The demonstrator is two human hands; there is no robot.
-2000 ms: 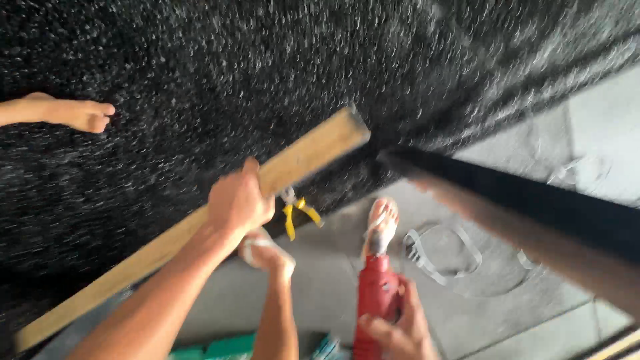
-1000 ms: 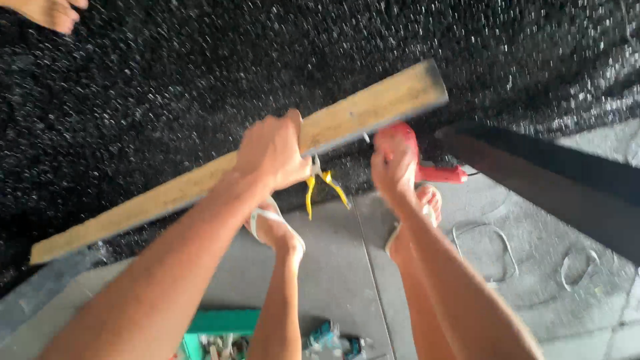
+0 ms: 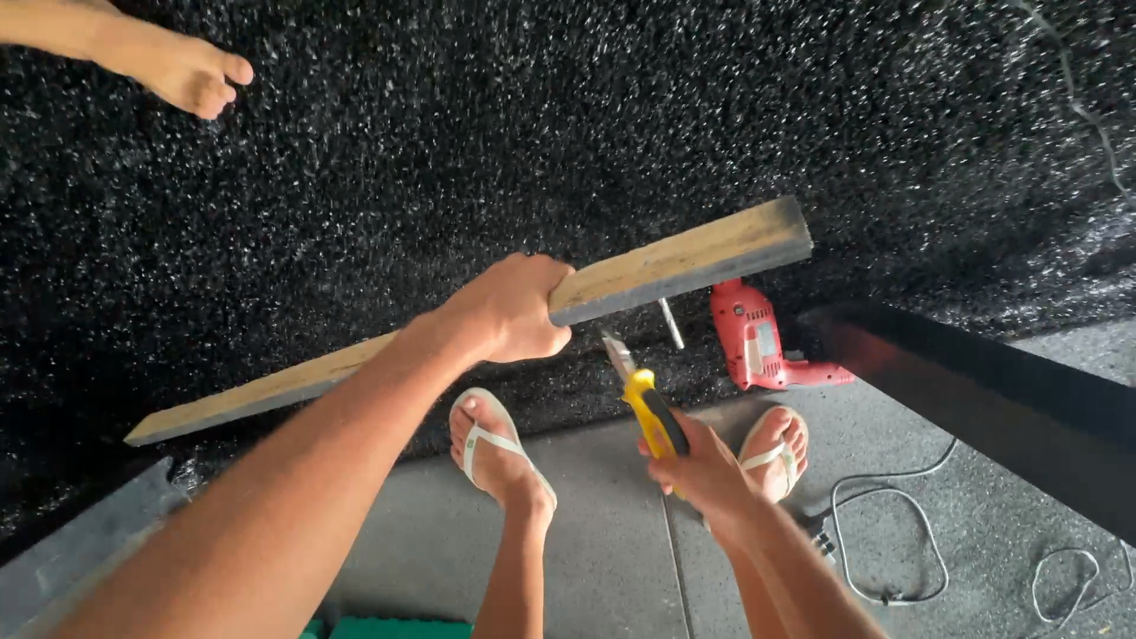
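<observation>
My left hand (image 3: 515,311) is closed around a long wooden beam (image 3: 692,253) with a grey side, which slants across the view. In my right hand (image 3: 697,466) are pliers with yellow and black handles (image 3: 655,413), their metal jaws pointing up toward the beam's underside. A metal rod (image 3: 672,324) sticks out below the beam, to the right of the jaws. Right of the rod, a red power drill (image 3: 750,337) lies on its side on the black sheeting, near the beam's right end.
Glossy black sheeting (image 3: 444,133) covers the upper area, with another person's bare foot (image 3: 191,75) at upper left. A dark beam (image 3: 976,399) crosses the right side. A grey cable (image 3: 923,524) lies coiled on the tiled floor (image 3: 417,532). A green case edge (image 3: 399,628) shows at the bottom.
My right hand has let go of the red drill, now lying on the sheeting, and has taken hold of the yellow pliers that lay near the beam. My left hand still holds the beam.
</observation>
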